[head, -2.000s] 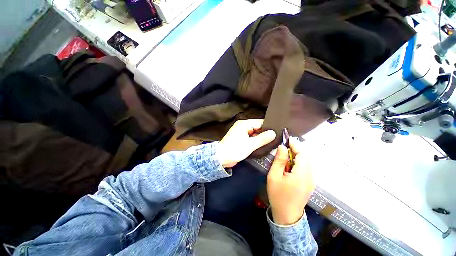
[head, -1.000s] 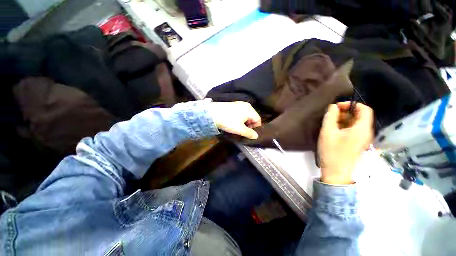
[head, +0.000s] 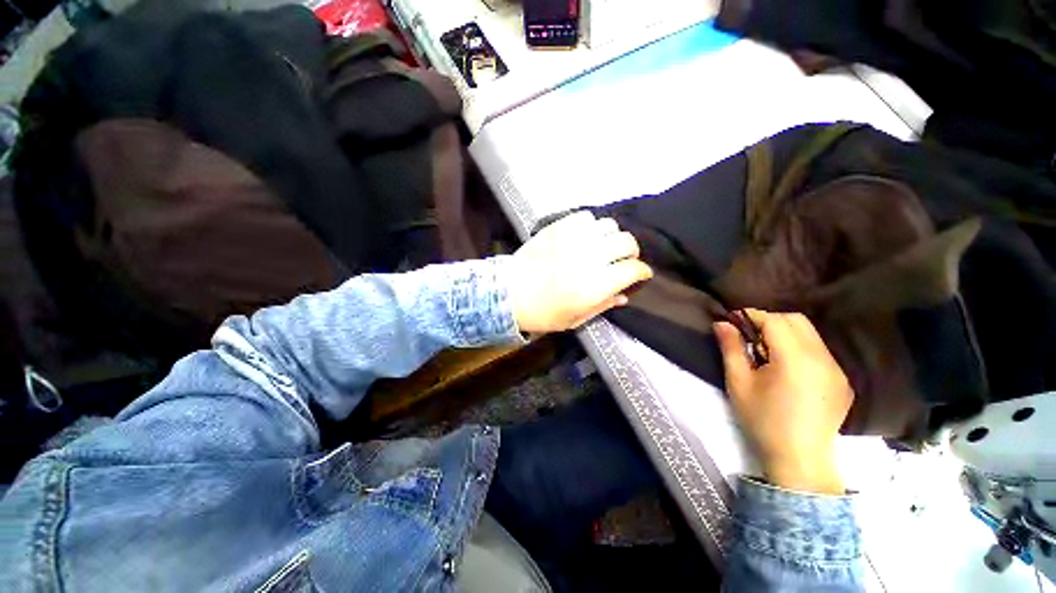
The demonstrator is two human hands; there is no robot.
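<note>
A black garment with brown panels (head: 851, 232) lies on the white sewing table, with its brown-olive band (head: 903, 272) folded over it. My left hand (head: 579, 272) grips the garment's near-left edge at the table's front. My right hand (head: 787, 388) holds small dark thread snips (head: 753, 342) between thumb and fingers, close to the garment's front edge. Whether the blades touch cloth cannot be told.
A heap of dark garments (head: 220, 185) lies left of the table. A smartphone (head: 551, 21) and a dark card-like item (head: 474, 55) are at the back left. The sewing machine head (head: 1019, 446) is at the right. The ruler strip (head: 666, 434) runs along the front edge.
The view has turned left and the machine sits lower right. My hands have moved from the band's end to the garment's front edge. The band now lies further right, folded over the cloth.
</note>
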